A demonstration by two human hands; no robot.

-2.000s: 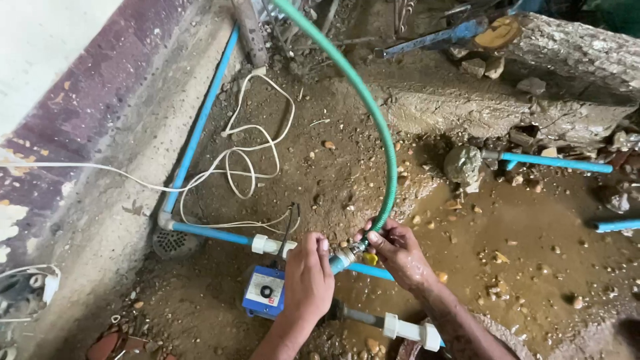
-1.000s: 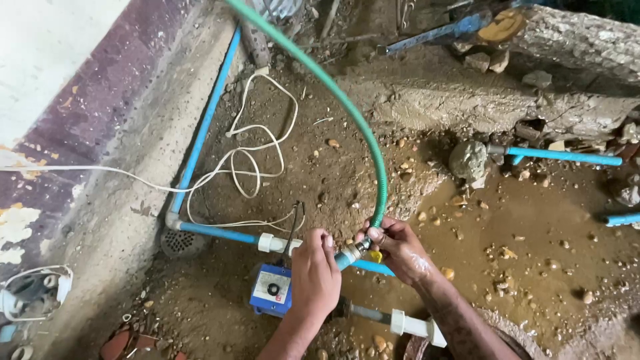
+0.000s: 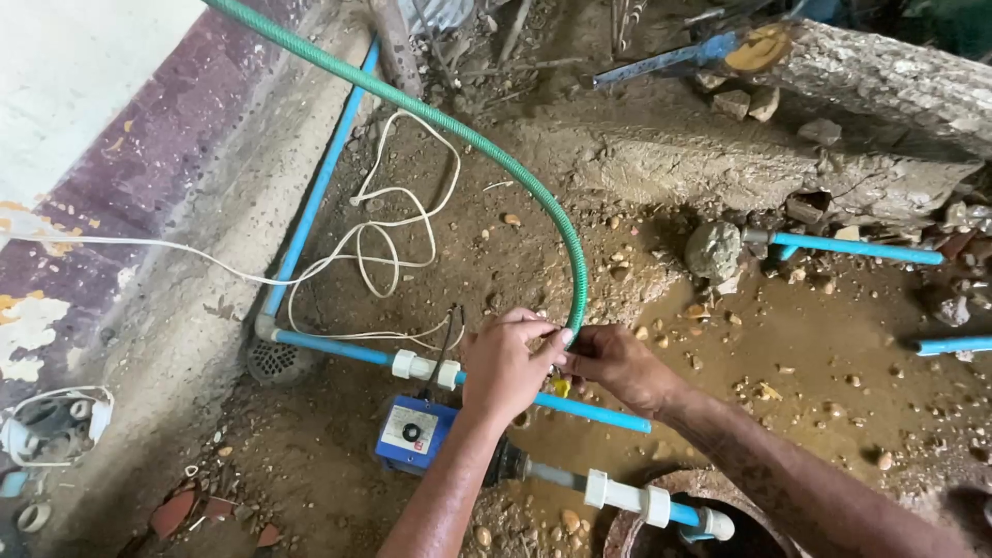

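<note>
A green ribbed hose (image 3: 504, 159) arcs down from the top left to its lower end, where both hands meet. My left hand (image 3: 515, 364) pinches at the hose end with thumb and fingers. Opposite it, my right hand (image 3: 616, 364) has its fingertips on the same end; the fitting there is mostly hidden. A yellow valve handle (image 3: 561, 385) shows just beneath the fingers. Below and left sits a blue pump box (image 3: 415, 434) with a black knob, partly behind my left forearm. A blue PVC pipe (image 3: 593, 411) passes beneath the hands, with a white union fitting (image 3: 425, 368) on its line.
White cable (image 3: 376, 225) lies looped on muddy ground. A drain grate (image 3: 279, 358) is by the wall corner. White couplings (image 3: 626, 496) lead to an elbow over a round clay-rimmed opening (image 3: 620, 535). Muddy water, a concrete lump (image 3: 713, 252), more blue pipe (image 3: 860, 248) and a log (image 3: 883, 77) lie right.
My left hand has moved from beside the blue-grey fitting up to the hose end, close against my right fingers. The hose now leans farther left at the top.
</note>
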